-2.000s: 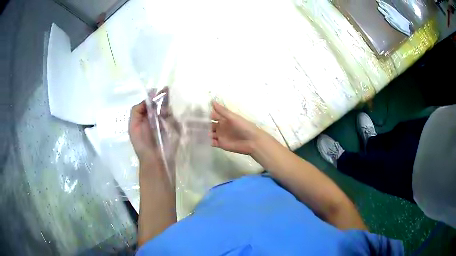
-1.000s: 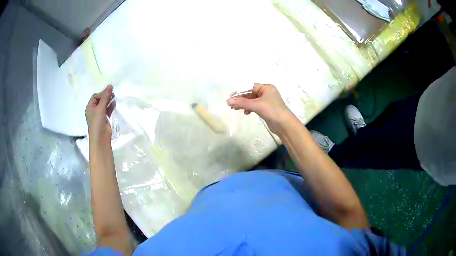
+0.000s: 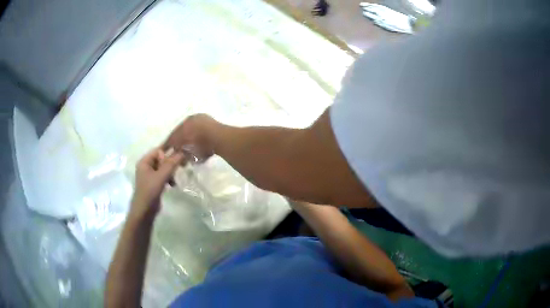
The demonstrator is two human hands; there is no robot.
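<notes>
My left hand (image 3: 154, 174) pinches the edge of a clear, crinkly film (image 3: 226, 207) over the pale table (image 3: 108, 132). Another person's hand (image 3: 196, 135) is at the same film edge, touching or nearly touching my left fingertips. The film hangs loose below both hands, its shape seen mainly by glare. A small pale yellow patch shows through it; I cannot tell what it is. My right forearm comes up from the lower right, but my right hand is hidden behind the other person's arm.
The other person's bare arm and white sleeve (image 3: 440, 132) cover the right side. A white glove (image 3: 389, 18) lies on a brown board (image 3: 344, 27) at the top, beside a small dark object (image 3: 320, 8). A white curved sheet (image 3: 39, 180) is at the left. Green floor (image 3: 482, 271) shows lower right.
The other person has leaned in from the right and reached to the film. My left hand has moved right and down. My right hand has gone out of sight. The view has shifted.
</notes>
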